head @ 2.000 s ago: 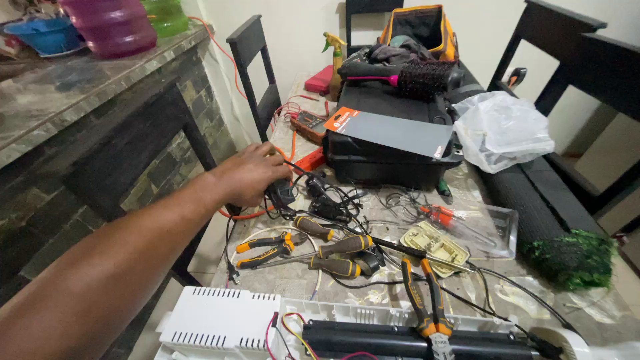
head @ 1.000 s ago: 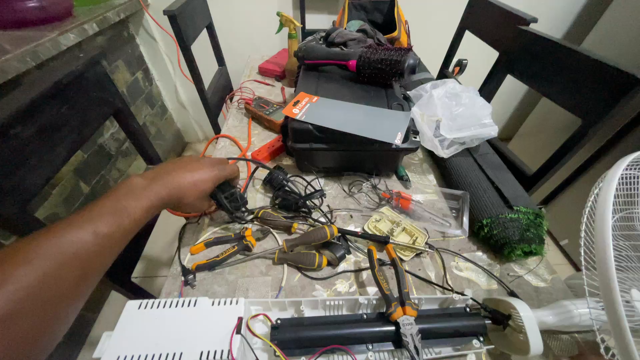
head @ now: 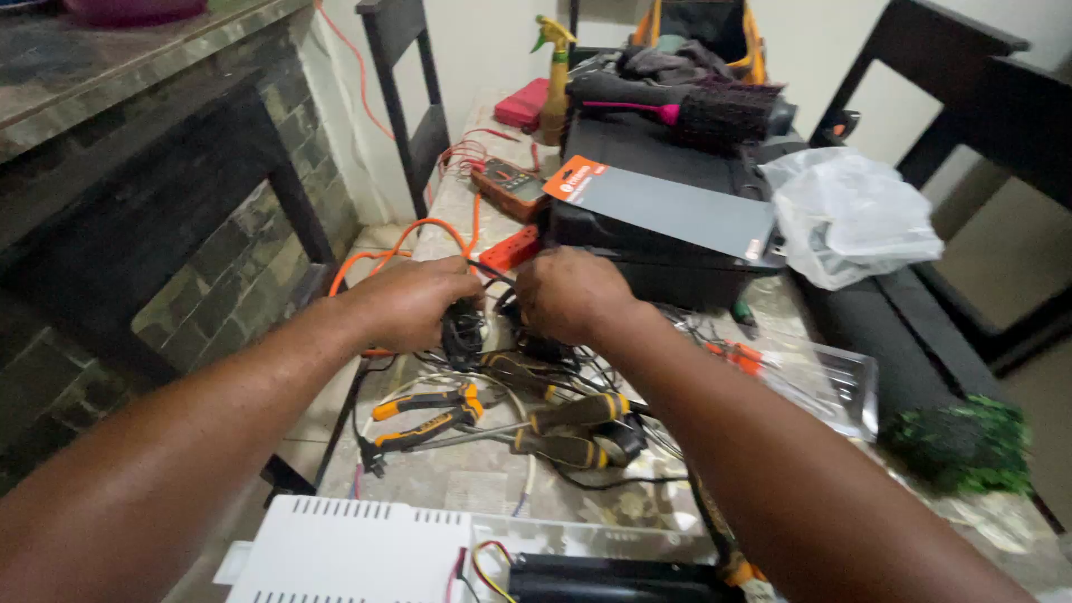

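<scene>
My left hand (head: 423, 303) grips a bundle of black cable (head: 462, 335) above the table, left of centre. Close beside it, my right hand (head: 574, 293) is closed at the black cords; its fingertips are mostly hidden, so what it holds cannot be told. Under both hands lies a tangle of black cords. Nearer me are orange-and-black pliers (head: 429, 414), open-jawed or not I cannot tell, and several screwdrivers with grey-and-yellow handles (head: 579, 410). An orange power strip (head: 511, 248) lies just beyond the hands.
A black case (head: 670, 280) bears a grey sheet with an orange header (head: 662, 205) and a hairbrush (head: 720, 113). A multimeter (head: 511, 188) lies left of it, a plastic bag (head: 854, 213) right. A white housing (head: 360, 544) fills the near edge. Black chairs (head: 410, 109) flank the table.
My right hand has come in from outside the view to the cords beside my left hand. My left hand stays at the black cable bundle.
</scene>
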